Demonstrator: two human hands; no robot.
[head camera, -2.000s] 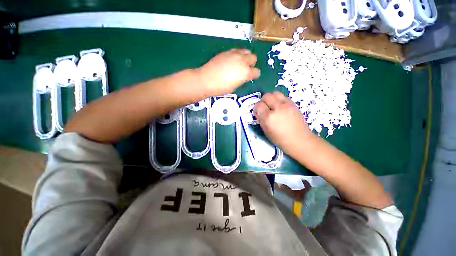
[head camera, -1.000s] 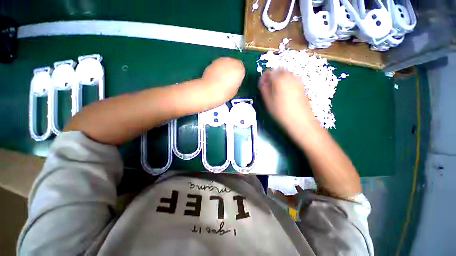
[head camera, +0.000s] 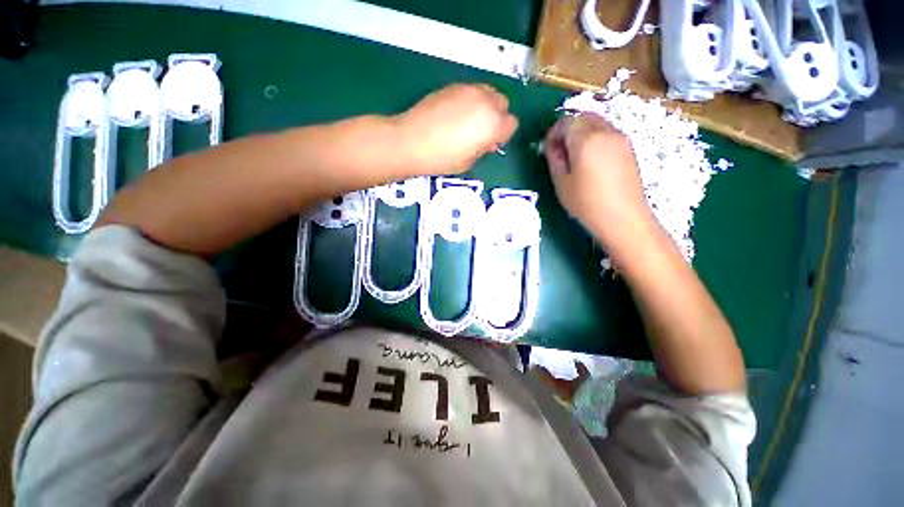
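Note:
Several white looped plastic housings lie in a row on the green surface before me; the rightmost housing (head camera: 512, 233) touches its neighbour. My left hand (head camera: 461, 127) is above the row, with a tiny white piece showing at its fingertips. My right hand (head camera: 595, 163) is at the left edge of the pile of small white inserts (head camera: 664, 149), fingers pinched, with a tiny pale piece at the tips. The left forearm partly covers the round heads of the left housings in the row.
More white housings (head camera: 81, 107) stand side by side at left, partly behind my left arm. A brown board (head camera: 654, 84) at upper right bears jumbled housings (head camera: 811, 69). A white strip (head camera: 396, 25) crosses the back. A carton edge (head camera: 30, 287) shows at lower left.
The rightmost housing was tilted under my right hand and now lies straight beside the others. My right hand has left it for the insert pile. My left hand stays above the row. The camera view shifted.

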